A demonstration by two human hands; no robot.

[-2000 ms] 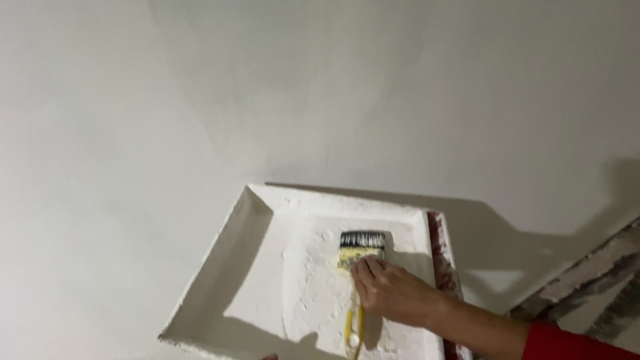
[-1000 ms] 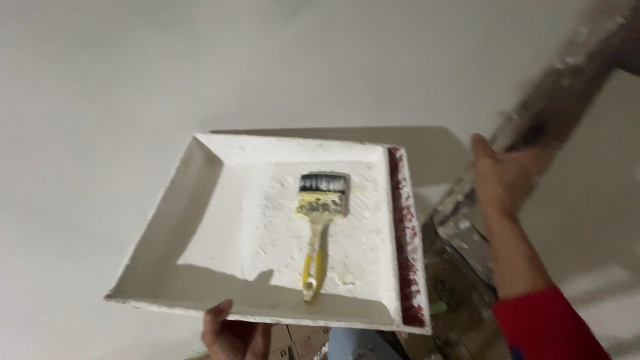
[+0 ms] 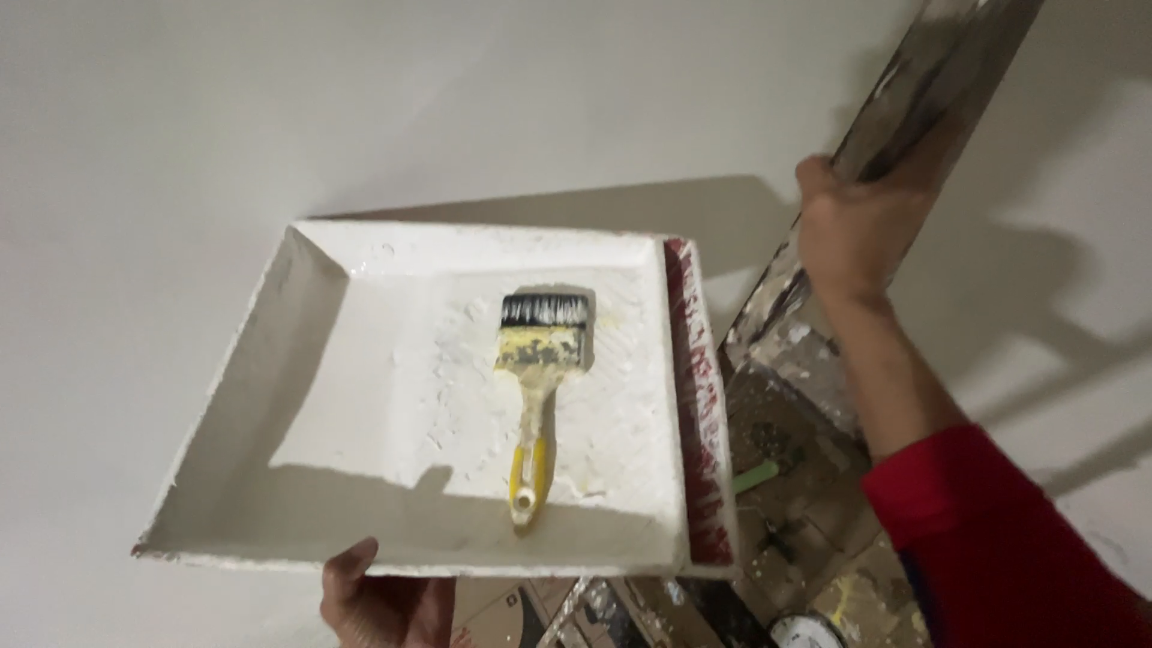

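A paint tray (image 3: 405,562), coated in white paint with red showing along its right edge, is held at its near edge by my left hand (image 3: 382,598), thumb over the rim and fingers beneath. Inside it lies a flat paintbrush (image 3: 538,396) with black bristles, a paint-crusted ferrule and a yellow and white handle; neither hand touches it. To the right, my right hand (image 3: 859,229) grips a paint-spattered wooden plank (image 3: 927,81) that slants up to the right; its fingers are partly hidden in shadow.
A pale wall (image 3: 585,99) stands close beyond the tray. Low down are a cardboard sheet (image 3: 495,603), a paint-stained floor (image 3: 810,522), a green object (image 3: 756,477) and a round container (image 3: 805,632) with white contents, cut by the frame's bottom edge.
My right hand has let go of the brush, which lies in the tray, and moved right to the plank. My left hand shows more fully under the tray's near edge.
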